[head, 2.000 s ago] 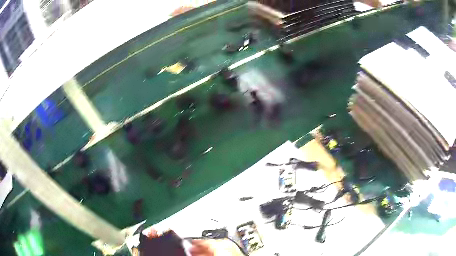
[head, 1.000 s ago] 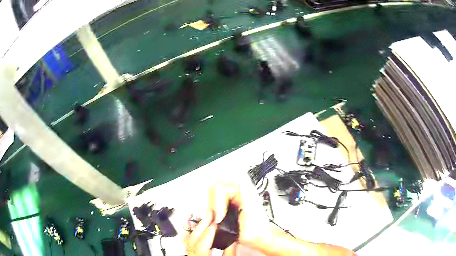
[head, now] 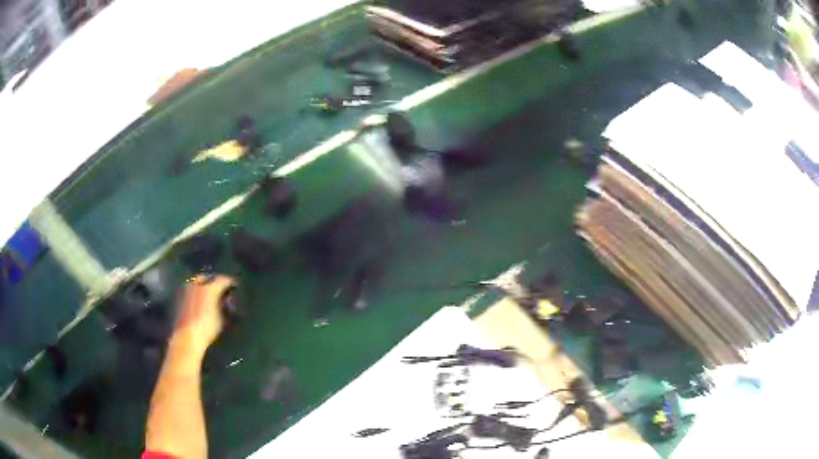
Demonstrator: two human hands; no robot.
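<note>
My left hand (head: pixel 210 296) reaches out over the green belt (head: pixel 296 332) at the left, with a bare forearm and a red sleeve edge below. It is blurred, and a dark spot shows at its fingers; I cannot tell whether it grips anything. My right hand is not in view. On the white board (head: pixel 359 426) at the bottom lie black cords (head: pixel 485 356), a pale, blurred circuit board (head: pixel 452 392) and more black parts with cords (head: pixel 435 446).
A tan cardboard sheet (head: pixel 516 332) shows at the white board's right edge. A thick layered stack (head: pixel 664 260) stands at the right. Blurred dark parts (head: pixel 278 195) are scattered on the green belt. A circuit board (head: pixel 663 418) lies right of the cardboard. A pale post (head: pixel 72 246) stands at the left.
My left hand has moved from the white board out over the green belt. My right hand and the black block have gone out of view. The view has shifted, and the white board sits lower.
</note>
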